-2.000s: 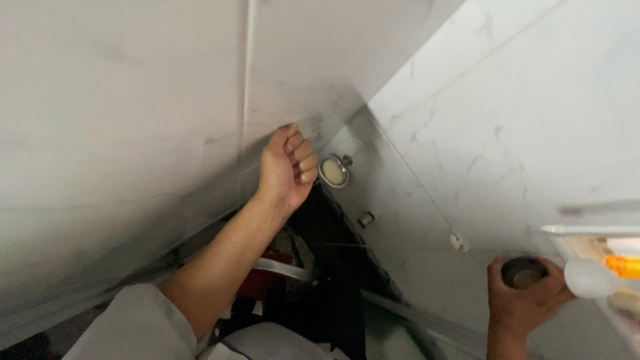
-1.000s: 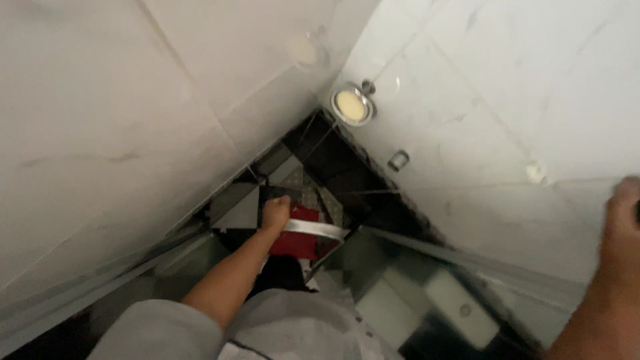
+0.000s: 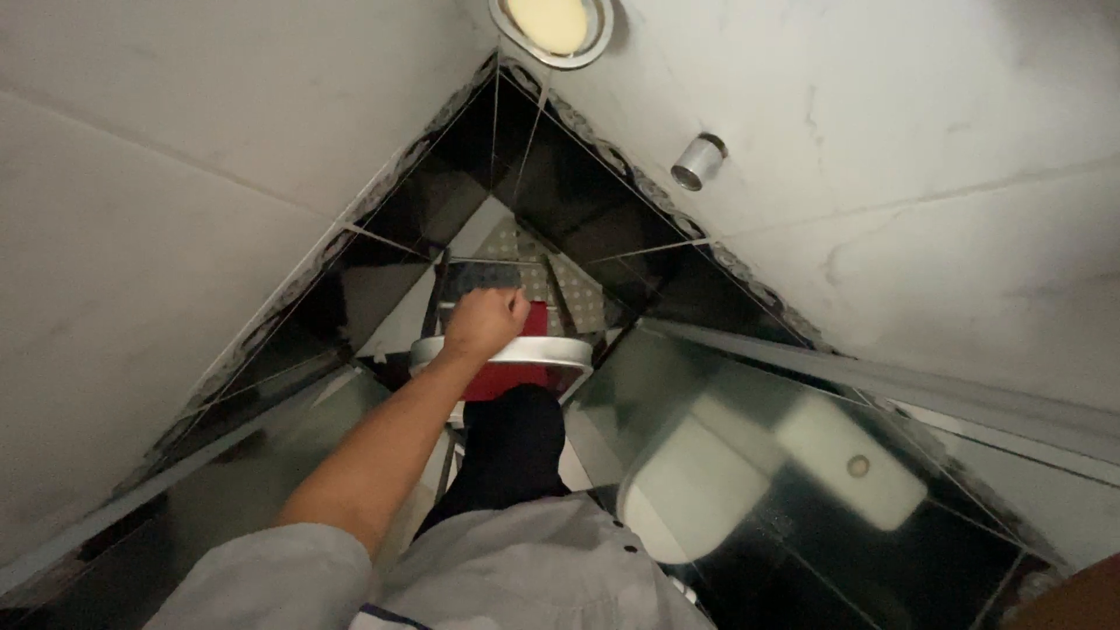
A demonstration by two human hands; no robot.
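My left hand [image 3: 486, 322] is curled into a fist, knuckles facing up, with nothing visible in it; its palm side is hidden. The wrist crosses above the curved silver rail [image 3: 547, 352] of what looks like a metal stepladder. Whether hand and rail touch, I cannot tell. Below the rail shows a red panel [image 3: 503, 381], with my dark-clad leg in front of it. Of my right arm only a blurred bit of skin shows at the lower right corner; the right hand is out of view.
A metal soap dish [image 3: 602, 44] holding a yellowish soap bar [image 3: 551, 22] sits at the wall corner. A short metal cylinder [image 3: 698, 163] juts from the right wall. Behind glass at lower right is a white toilet [image 3: 691, 490]. A metal-edged glass panel stands at each side.
My left hand has come down from beside the soap dish to above the silver rail. My right hand, earlier at the right with a dark round object, has left the view. The view has tilted down.
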